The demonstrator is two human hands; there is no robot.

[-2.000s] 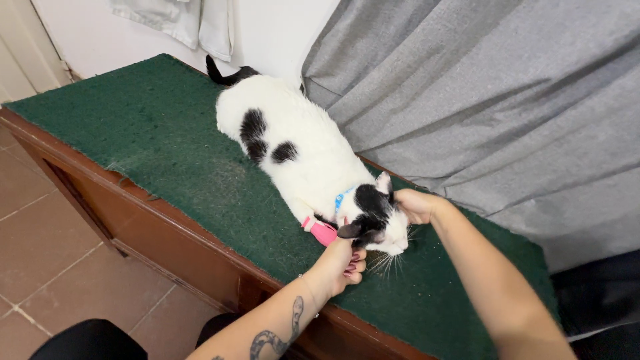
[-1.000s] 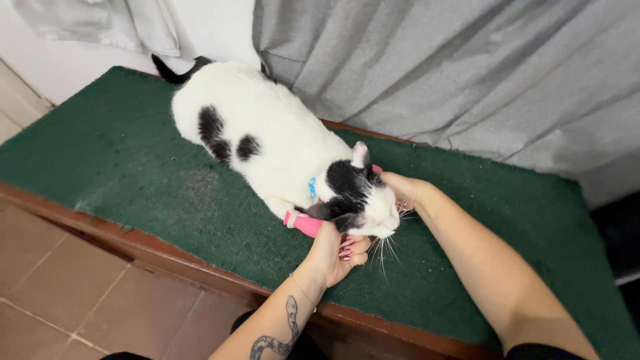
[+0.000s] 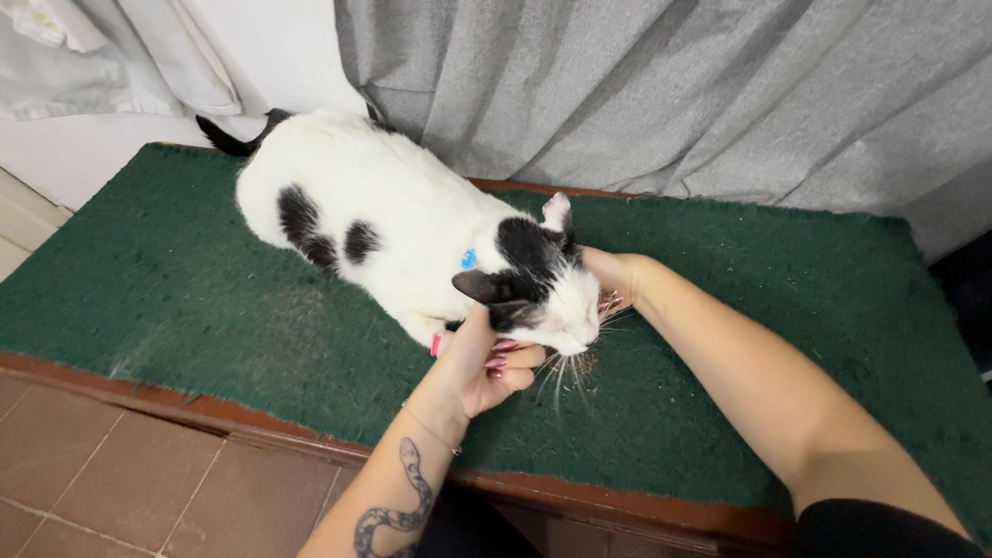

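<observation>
A black and white cat [image 3: 387,201] lies on a green carpet-like cover [image 3: 209,287], its head toward me at the right and its eyes closed. A blue collar piece [image 3: 468,259] shows at its neck. My left hand [image 3: 496,364] touches the near side of its jaw, thumb by the ear and fingers curled under the cheek. My right hand [image 3: 612,279] rests against the far cheek, its fingertips partly hidden under the chin. A bit of pink wrap [image 3: 438,343] shows on a front leg beside my left wrist.
The cover lies on a wooden piece of furniture with a brown front edge [image 3: 310,434]. A grey curtain [image 3: 620,93] hangs behind it, and pale cloth [image 3: 116,62] hangs at the upper left. Brown floor tiles [image 3: 132,480] lie below.
The view has come nearer to the cat. Less of the pink wrap shows than before, now mostly behind my left hand. Both hands have stayed at the cat's head.
</observation>
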